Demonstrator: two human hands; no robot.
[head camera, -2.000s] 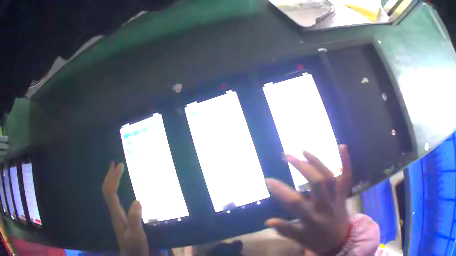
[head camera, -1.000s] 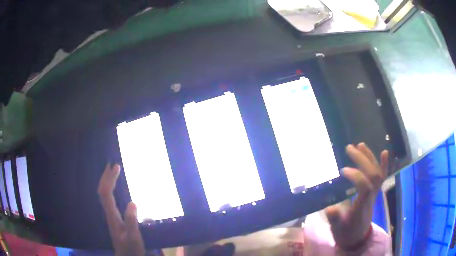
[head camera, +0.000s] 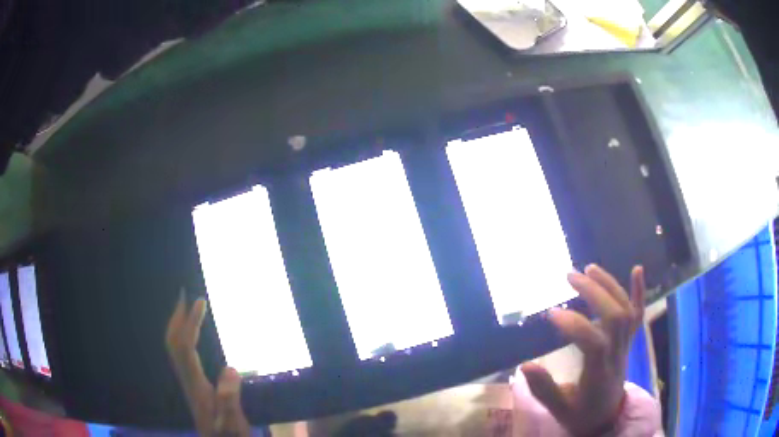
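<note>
Three smartphones with glaring white screens stand in a row in a black tray (head camera: 589, 179): a left one (head camera: 252, 282), a middle one (head camera: 382, 256) and a right one (head camera: 514, 226). My left hand (head camera: 203, 367) is beside the lower left edge of the left phone, fingers apart, holding nothing. My right hand (head camera: 598, 341) is at the lower right corner of the right phone, fingers spread and empty. A fingertip is at that phone's edge; I cannot tell if it touches. The wrist has a pale pink sleeve.
More lit phones (head camera: 32, 320) show at the far left edge. A white shallow tray (head camera: 581, 41) with something yellow stands at the top right on the green mat (head camera: 717, 128). A blue crate (head camera: 726, 333) is below the right table edge. Black foam (head camera: 77, 51) overhangs the upper left.
My right hand has gone from over the right phone's lower screen to right of it, then slightly back towards its lower corner. The faint blue marks on the screens are gone. My left hand has barely moved.
</note>
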